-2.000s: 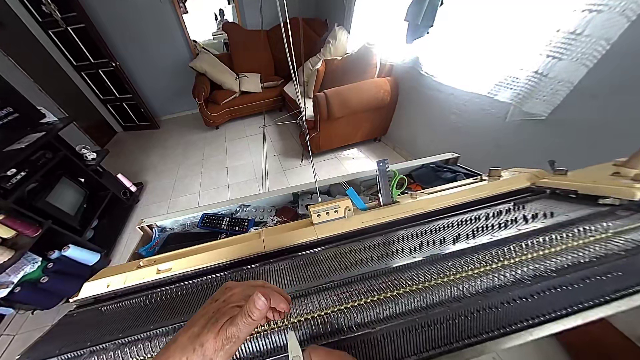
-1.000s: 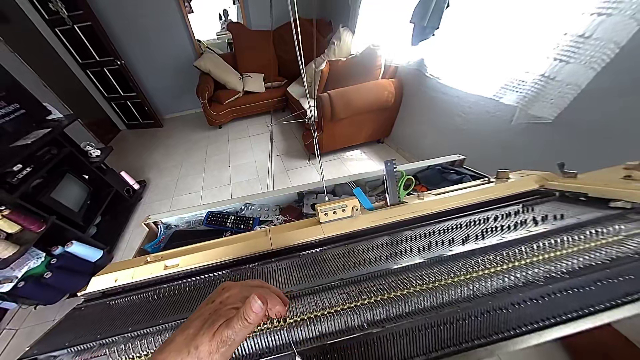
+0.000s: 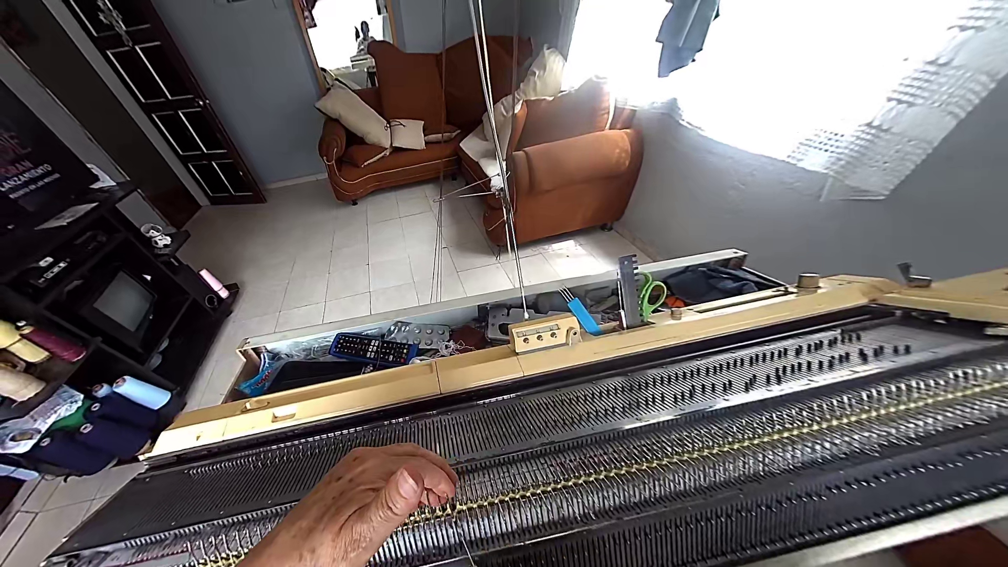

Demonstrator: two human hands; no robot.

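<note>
My left hand [image 3: 378,496] rests over the needle beds of a flat-bed knitting machine [image 3: 551,441], its fingers curled at the row of yellow yarn [image 3: 669,463]. Whether the fingertips pinch anything is hidden. A thin thread or wire hangs below the fingertips toward the lower edge. The yellow yarn runs between the two beds, from under the hand to the right edge. My right hand is out of the picture. Behind the beds, a cream block [image 3: 545,334] with small dials sits on the rail, strands rising from it.
A long tray [image 3: 740,253] behind the rail holds a remote control [image 3: 373,350], a blue-handled tool [image 3: 584,316], a grey comb-like tool [image 3: 629,291] and green-handled scissors [image 3: 651,294]. Yarn cones [image 3: 142,392] stand at left. The machine's cream carriage [image 3: 953,296] is at far right.
Two seconds ago my right hand was at the bottom edge beside a pale, pointed tool; both have left the view. My left hand stays at about the same place on the needle beds.
</note>
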